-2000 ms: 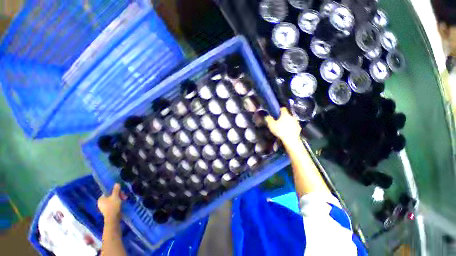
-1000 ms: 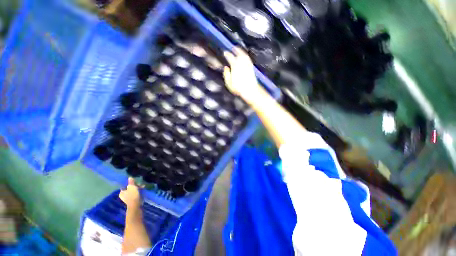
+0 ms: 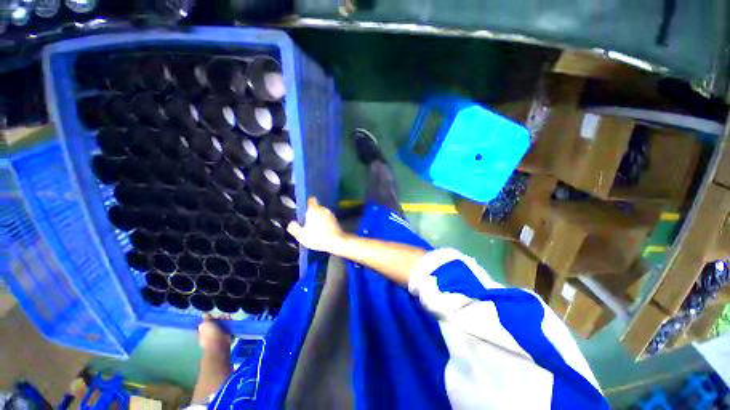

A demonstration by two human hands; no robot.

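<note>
A blue plastic crate (image 3: 312, 136) is directly in front of me at the left, packed with black cylindrical housings (image 3: 200, 184) standing in rows, their open round rims facing up. My right hand (image 3: 318, 227) grips the crate's right wall near its front corner. My left hand (image 3: 214, 330) is at the crate's near edge, with its fingers on the rim; part of this hand is hidden or blurred. Some housings at the right of the crate show pale, lit insides.
An empty-looking blue crate (image 3: 60, 232) is at the left. The dark green bench (image 3: 480, 22) runs along the top, with shiny round parts (image 3: 48, 8) at top left. A blue stool (image 3: 483, 152) and cardboard boxes (image 3: 592, 232) of parts stand on the right.
The view has turned to the right, bringing the stool and cardboard boxes into sight. The full crate now sits squarer in view at the left. Both hands have stayed on it.
</note>
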